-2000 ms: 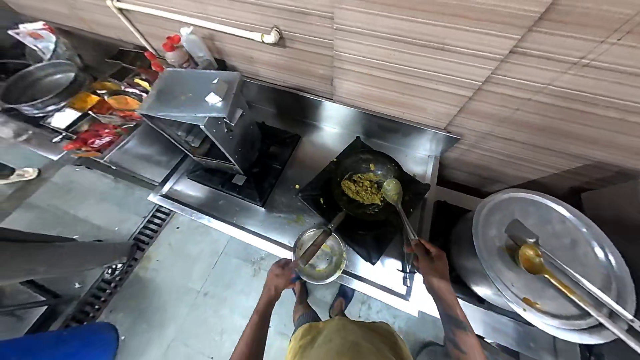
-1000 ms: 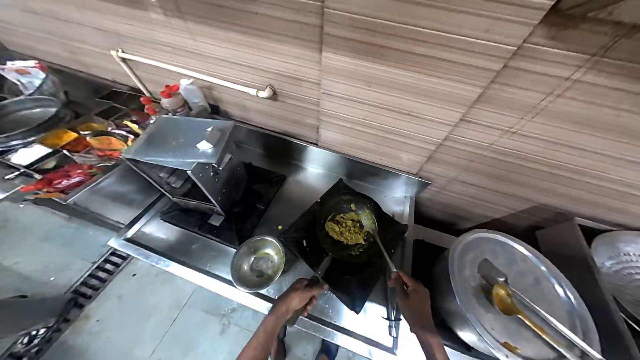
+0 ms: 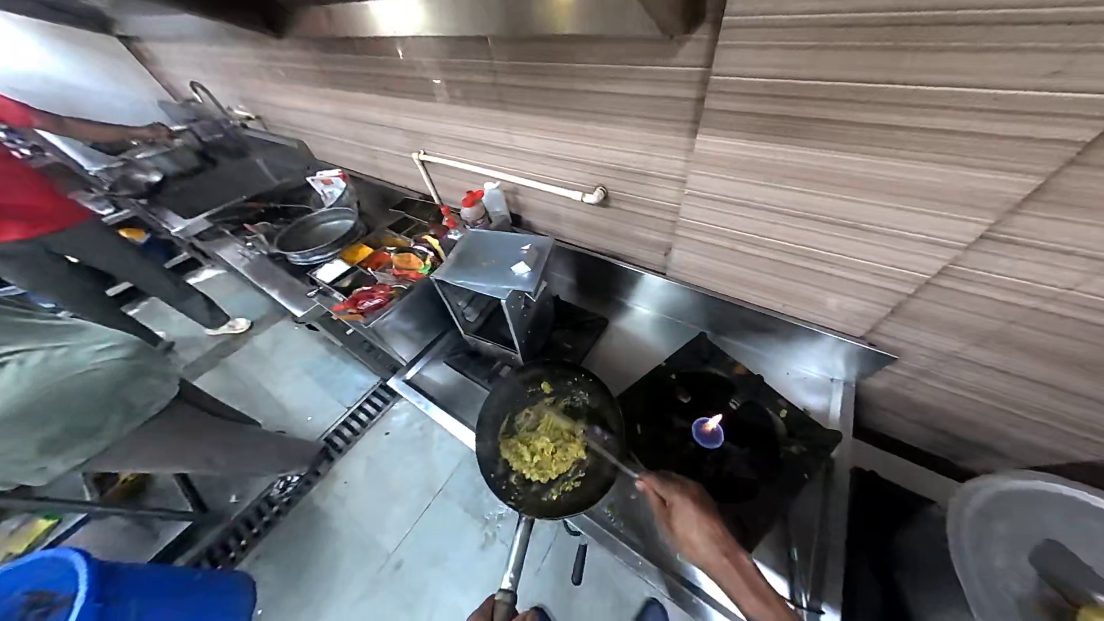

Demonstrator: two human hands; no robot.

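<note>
A black frying pan [image 3: 509, 492] holding yellow-green chopped food [image 3: 545, 447] is lifted off the stove, over its front edge and the floor. My left hand [image 3: 500, 609], at the bottom edge of the view, grips the pan's metal handle. My right hand [image 3: 686, 517] holds a metal-handled spoon or ladle [image 3: 614, 453], whose far end is in the food and hard to make out. Right of the pan, a flame burns at the center of the black gas burner [image 3: 708, 431].
A metal box-shaped stand [image 3: 493, 263] covers part of the left burner. Beyond it are ingredient trays [image 3: 366, 302] and stacked pans [image 3: 317, 235]. A large lidded pot [image 3: 1018, 535] stands at right. Two people are at left, near a blue bin [image 3: 164, 589].
The pan has left the right burner and moved left over the stove's front edge, uncovering the flame. The small steel bowl seen earlier is out of sight. The view has swung left.
</note>
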